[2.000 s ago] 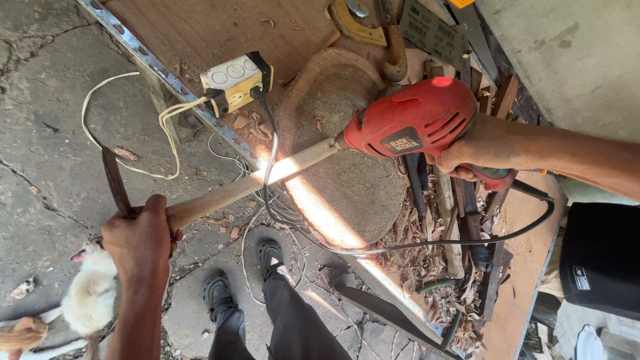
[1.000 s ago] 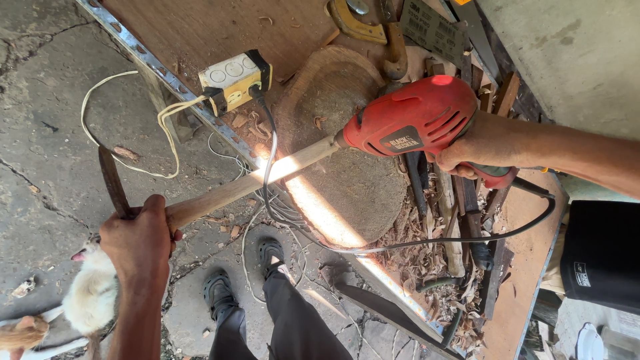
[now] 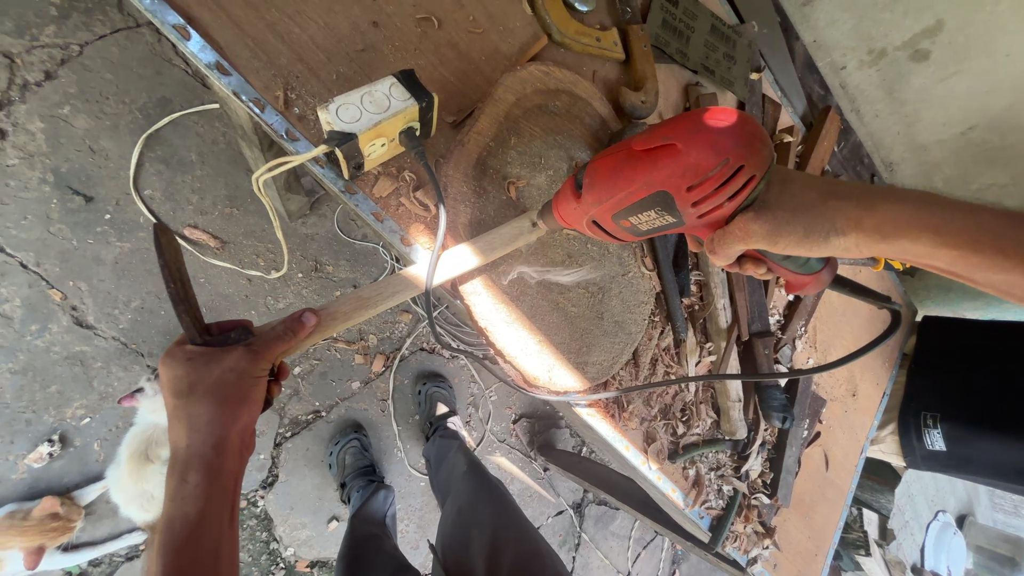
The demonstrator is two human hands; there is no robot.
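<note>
My right hand (image 3: 756,232) grips the handle of a red Black & Decker electric drill (image 3: 672,180), whose front points to the left. The drill's nose meets the end of a long pale wooden stick (image 3: 376,302); whether the bit is inside the wood cannot be seen. My left hand (image 3: 220,368) is closed around the stick's other end, and a dark curved blade or strip (image 3: 178,280) sticks up from that same hand. Under the drill and stick lies a round wood slab (image 3: 560,304). A faint wisp like smoke shows over the slab. The black cord crosses above the stick.
An outlet box (image 3: 376,120) with a plugged-in cord sits at the table's metal edge (image 3: 272,120). Near the top lie a yellow clamp (image 3: 580,32) and a sandpaper sheet (image 3: 700,40). Shavings and wood strips (image 3: 724,352) cover the right. Cats (image 3: 140,464) lie on the floor, lower left.
</note>
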